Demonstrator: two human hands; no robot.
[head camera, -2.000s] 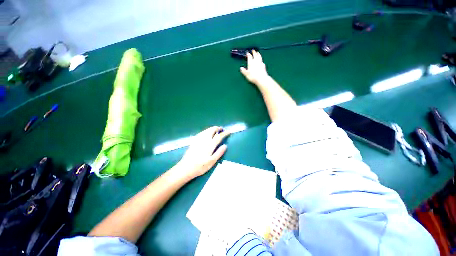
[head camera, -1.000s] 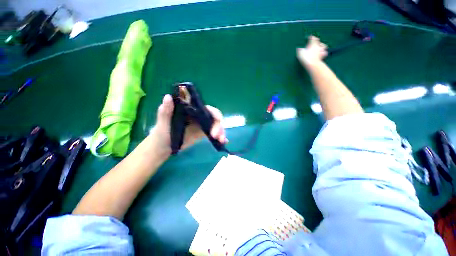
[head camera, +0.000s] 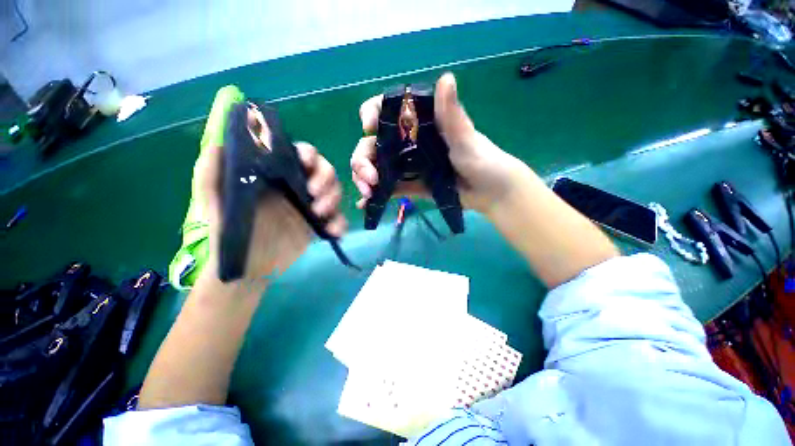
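My left hand (head camera: 283, 222) holds a black battery clamp (head camera: 248, 179) upright, its copper-coloured jaws at the top and a short black cable at its lower right. My right hand (head camera: 475, 170) holds a second black battery clamp (head camera: 410, 157), jaws up and handles spread downward, with copper showing between the jaws. The two clamps are apart. A blue and red connector plug (head camera: 403, 207) hangs below the right clamp. White sticker sheets (head camera: 410, 322), some with rows of small red dots, lie on the green bench (head camera: 288, 348) below my hands.
A lime-green fabric roll (head camera: 193, 248) lies partly behind my left hand. A clamp pile (head camera: 65, 340) is at left. A smartphone (head camera: 606, 209), a bead strap (head camera: 680, 233) and a clamp pair (head camera: 715, 239) lie at right. A red bin (head camera: 741, 348) is at lower right. One lead (head camera: 545, 65) lies farther back.
My left hand has lifted its clamp higher and tilted it. My right hand, reaching far across the bench before, is now back beside the left and holds a second clamp.
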